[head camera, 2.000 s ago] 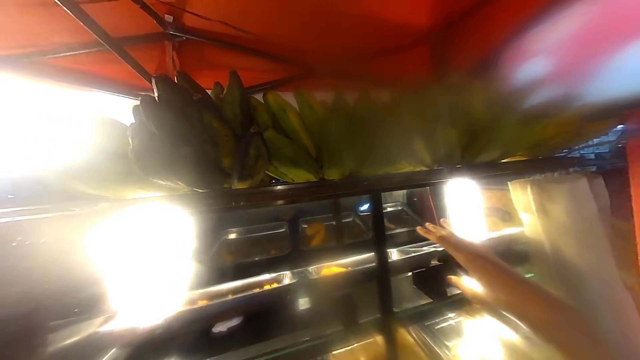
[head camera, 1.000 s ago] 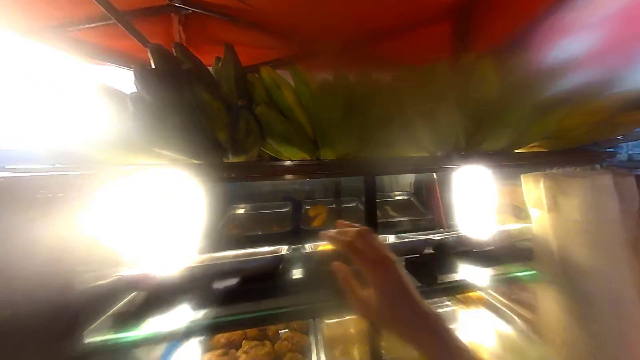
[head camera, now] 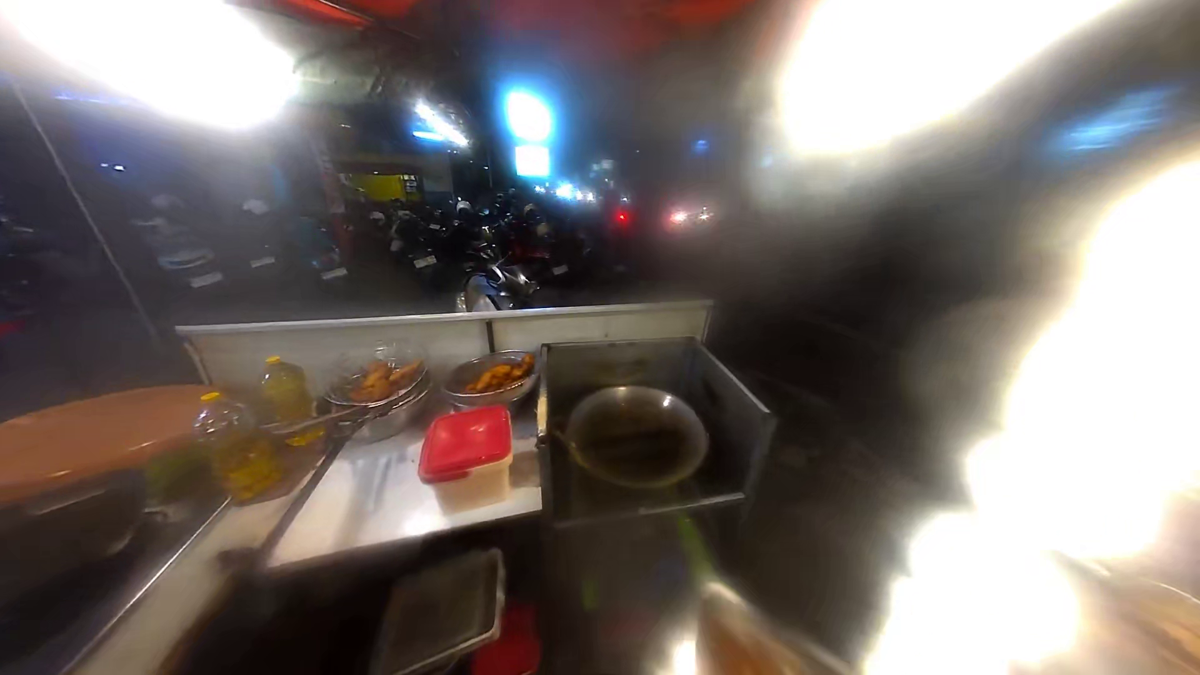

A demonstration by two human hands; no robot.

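Observation:
Neither my left hand nor my right hand can be made out in the head view. A blurred tan shape (head camera: 745, 642) shows at the bottom edge, and I cannot tell what it is. A wide wok (head camera: 637, 436) with dark contents sits inside a metal-walled cooking box. To its left, a white plastic tub with a red lid (head camera: 467, 441) stands on a shiny metal counter (head camera: 375, 511). Behind the tub, a metal bowl (head camera: 489, 378) and a wire strainer (head camera: 377, 382) on another bowl hold fried pieces.
Two bottles of yellow oil (head camera: 236, 450) (head camera: 289, 396) stand at the left, near a round orange-brown surface (head camera: 94, 436). Below the counter lies a metal tray (head camera: 441, 609). A low white panel (head camera: 375, 342) edges the back, with parked motorcycles (head camera: 492, 281) beyond. Glare covers the right.
The view has swung from the display shelves and green bananas to the wok and counter. Earlier, a bare hand moved left in front of the shelves; it no longer shows.

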